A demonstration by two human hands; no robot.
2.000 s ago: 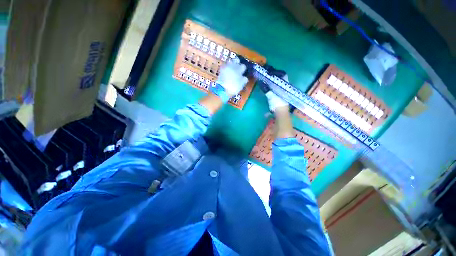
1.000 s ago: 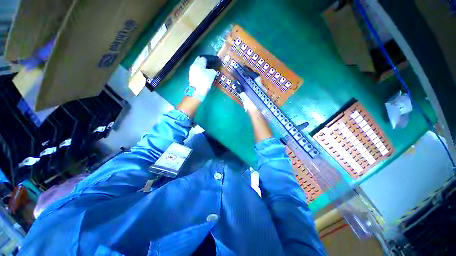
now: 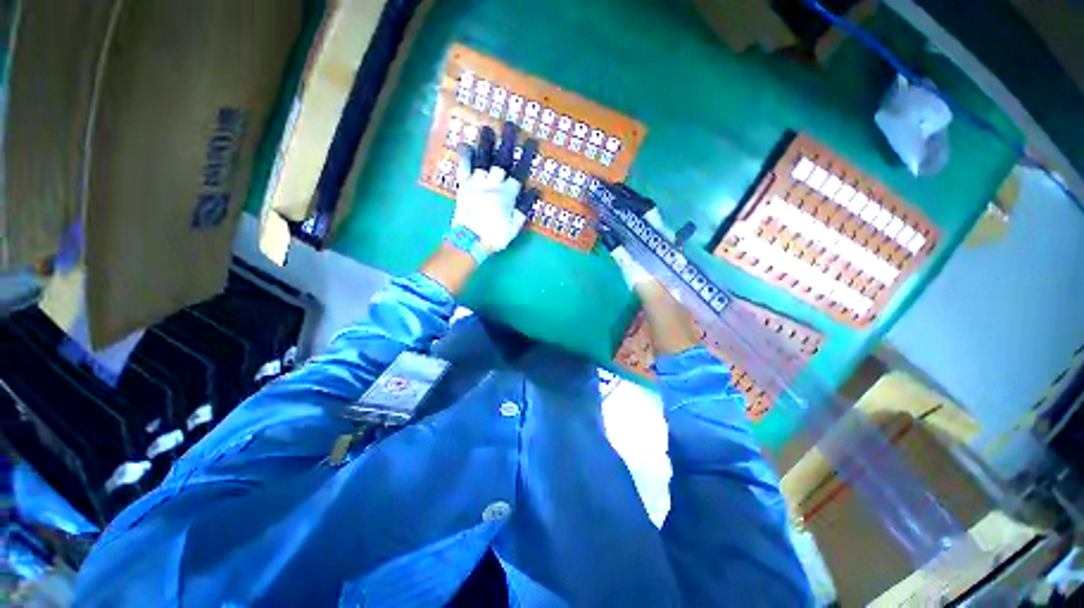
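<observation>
An orange-brown fixture board (image 3: 541, 97) lies on the green mat at the upper centre, with rows of silver components in it. My left hand (image 3: 490, 202), in a white glove with dark fingertips, rests over the board's middle and lower rows with fingers spread; whether it touches a component cannot be seen. My right hand (image 3: 630, 226), gloved, is closed around the upper end of a clear component tube (image 3: 684, 271) at the board's right end. The tube slants down to the right. Its upper part holds a row of dark and silver components, and its lower part is clear.
A board with white strips (image 3: 832, 228) lies at the right, and another orange board (image 3: 761, 398) lies partly under the tube. A slim carton (image 3: 327, 113) and a large carton (image 3: 161, 154) stand left. Black bins (image 3: 71, 410) are lower left. A brown carton (image 3: 886, 475) is lower right.
The row of components in the tube is shorter, and the board's rows hold more components. My left hand has moved from the board's edge to over its rows. The camera view has shifted.
</observation>
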